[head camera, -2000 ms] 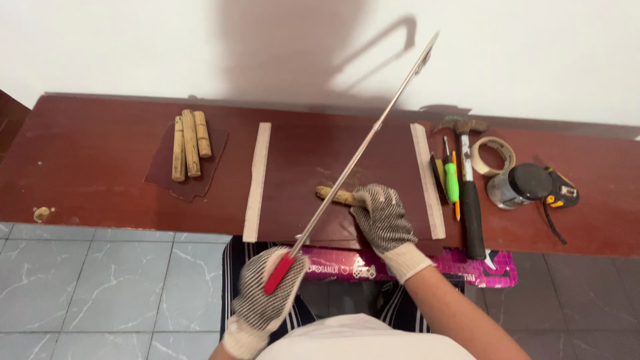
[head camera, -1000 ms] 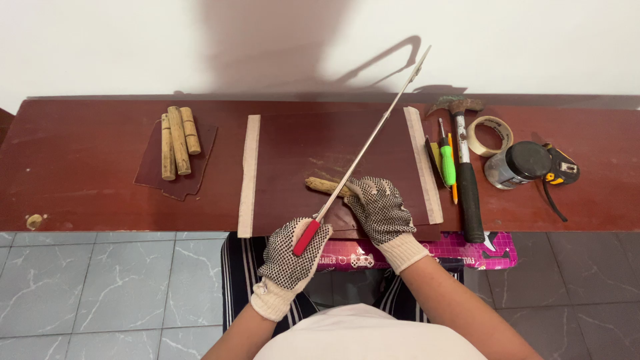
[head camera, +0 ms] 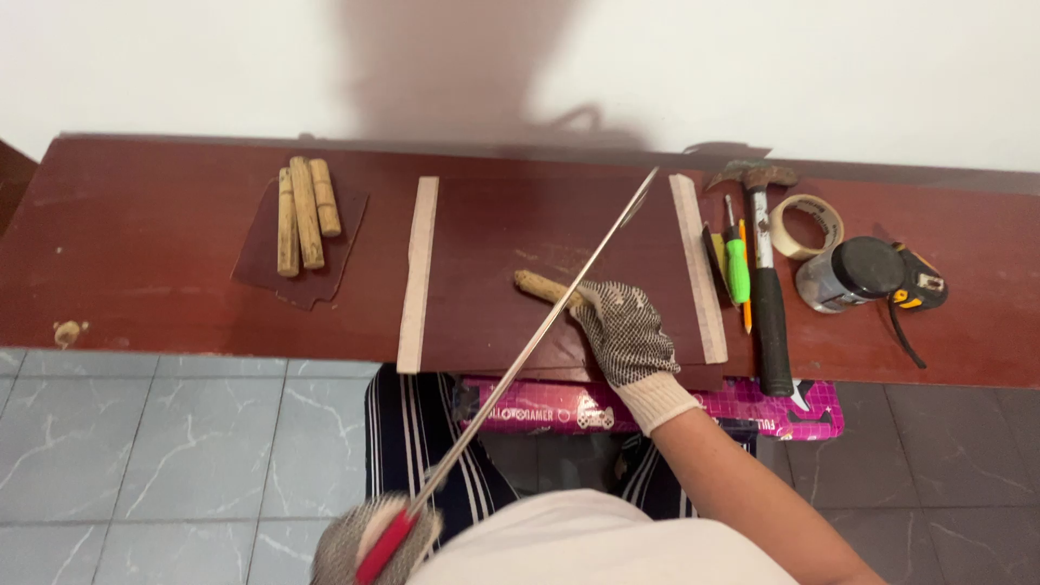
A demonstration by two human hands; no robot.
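My left hand (head camera: 375,538), in a dotted knit work glove, grips the red handle of a hacksaw (head camera: 520,357) at the lower left. The saw's long metal frame slants up and right, over the bench, and crosses above a short bamboo or wooden stick (head camera: 543,287). My gloved right hand (head camera: 624,329) holds the right end of that stick down on a dark brown sheet (head camera: 504,219), whose sides are taped with pale strips. Whether the blade touches the stick cannot be told. Several cut sticks (head camera: 305,213) lie together on a smaller dark piece (head camera: 349,219) at the left.
Right of the sheet lie a claw hammer (head camera: 768,284), a green-handled screwdriver (head camera: 737,264), an orange pencil (head camera: 745,317), a tape roll (head camera: 780,231), a black-lidded jar (head camera: 837,276) and a tape measure (head camera: 922,280). The red-brown bench (head camera: 162,244) stands against a white wall.
My left hand has drawn back toward my body and down to the left with the hacksaw, compared with one second ago. My right hand remains on the stick.
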